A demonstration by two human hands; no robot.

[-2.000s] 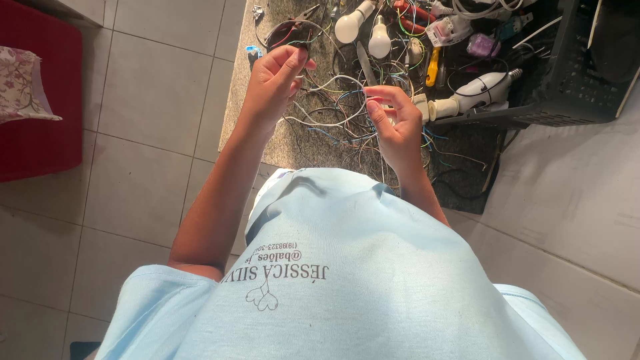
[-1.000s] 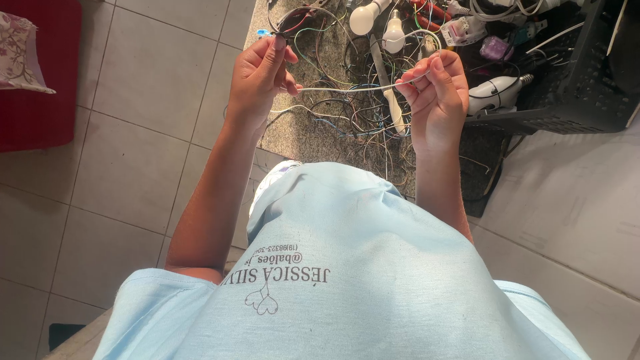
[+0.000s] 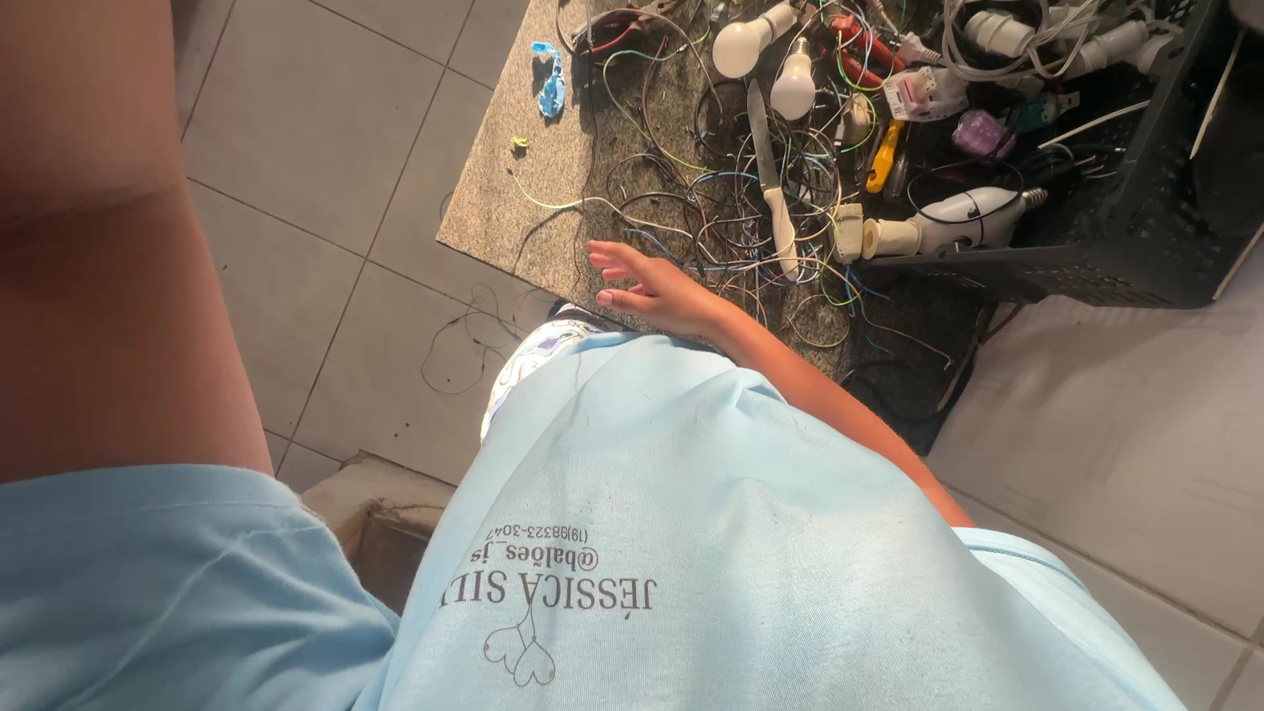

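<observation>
My right hand [image 3: 657,293] hovers at the near edge of the speckled stone tabletop [image 3: 538,212], palm turned sideways, fingers apart and holding nothing. Beyond it lies a thin whitish wire [image 3: 553,204]. A tangle of thin colored wires [image 3: 716,222] spreads to its right, with a white-handled knife [image 3: 780,222] across it. My left arm is raised close to the camera along the left side, and its hand is out of frame. Near the table's far left lie a crumpled blue scrap [image 3: 551,89] and a dark-handled tool [image 3: 602,30], partly cut off.
Two white light bulbs [image 3: 736,49] lie behind the knife. Red-handled pliers [image 3: 869,49] and a yellow-handled tool [image 3: 885,156] are farther right. A black plastic crate [image 3: 1116,247] holds lamp sockets, cords and other parts. Loose strands hang past the table's left edge above the tiled floor.
Both hands held a wire stretched between them a second ago. The left hand has since risen out of view; the right has let go and moved left and nearer my body.
</observation>
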